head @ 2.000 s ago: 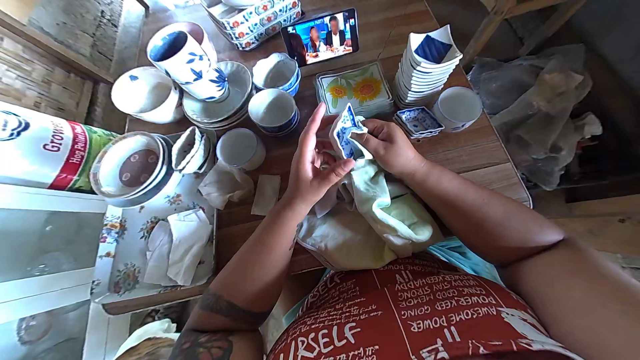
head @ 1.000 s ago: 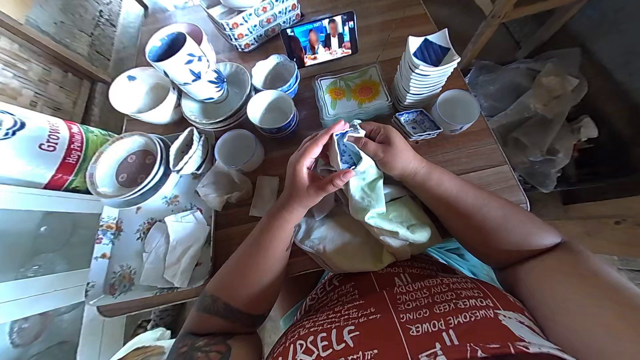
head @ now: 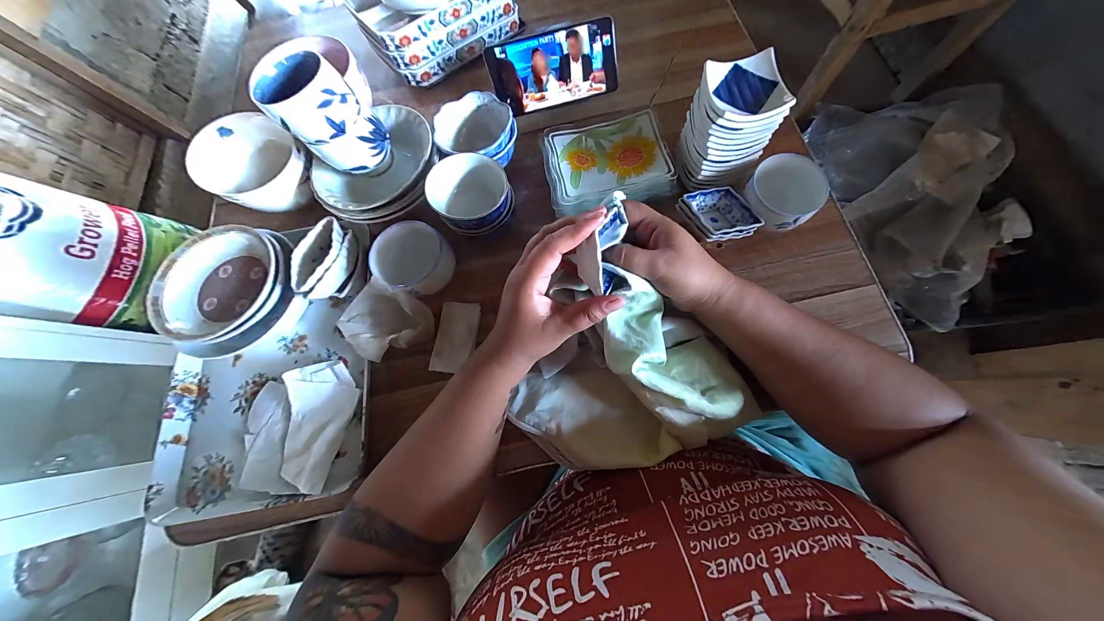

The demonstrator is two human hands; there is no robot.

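Observation:
A small blue-and-white ceramic dish (head: 611,226) is tilted on edge between my two hands at the table's near side. My left hand (head: 556,289) grips its left side, thumb low and fingers high. With my right hand (head: 664,254) I pinch a pale green cloth (head: 642,345) against the dish's right side; the cloth hangs down over a light-coloured bundle (head: 586,410) near my lap. Just beyond my right hand lie similar small blue-patterned dishes (head: 721,212), stacked. Part of the held dish is hidden by fingers and cloth.
Behind my hands are sunflower-patterned coasters (head: 611,155), a tall stack of square dishes (head: 733,121), a white cup (head: 787,190) and a propped phone (head: 554,65). Blue-patterned bowls (head: 468,191), a tall vase-like cup (head: 321,103) and a floral tray (head: 259,509) with crumpled paper (head: 302,423) stand left.
The dish has turned between my hands: a second ago its blue patterned inside faced up more, and now it stands more edge-on. Both hands keep hold near the same spot.

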